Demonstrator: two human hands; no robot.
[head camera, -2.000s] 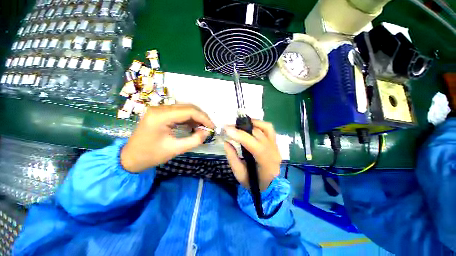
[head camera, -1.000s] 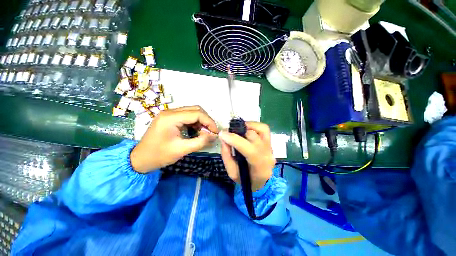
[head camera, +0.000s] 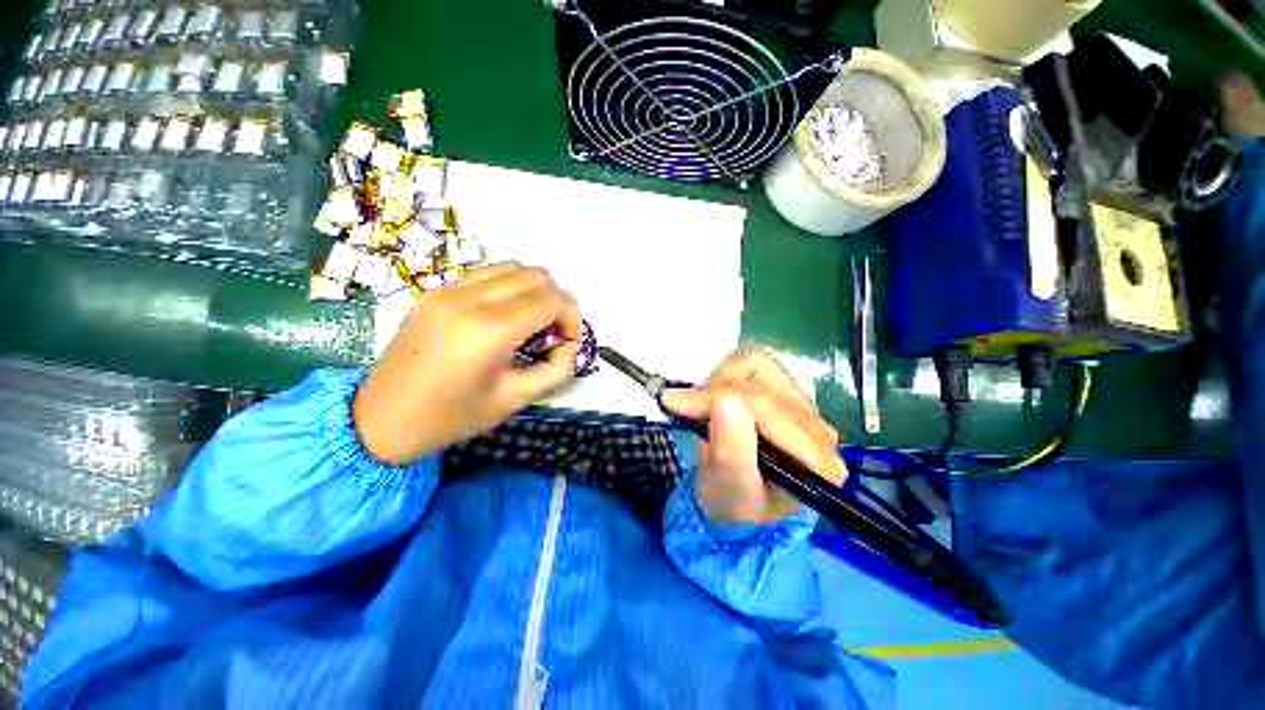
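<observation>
My left hand (head camera: 472, 364) pinches a small round circuit board (head camera: 587, 350) above the white work sheet (head camera: 638, 264). The fingers hide part of the board. My right hand (head camera: 756, 437) holds the soldering iron (head camera: 860, 520) like a pen. Its metal tip points left and is at the board's right edge; whether it touches cannot be told. A loose pile of small silver-white cells (head camera: 396, 215) with yellow-orange ends lies at the sheet's left edge.
Blister trays (head camera: 153, 132) are at the left. A fume fan (head camera: 680, 104), tip-cleaning pot (head camera: 853, 146), tweezers (head camera: 867, 340), blue soldering station (head camera: 971, 229) and iron stand with sponge (head camera: 1135, 266) are behind and right. Another person's blue sleeve (head camera: 1110, 555) is at the right.
The iron has swung from pointing up toward the fan to pointing left at the board. My right hand has turned and moved right. The board now shows more between my left fingers.
</observation>
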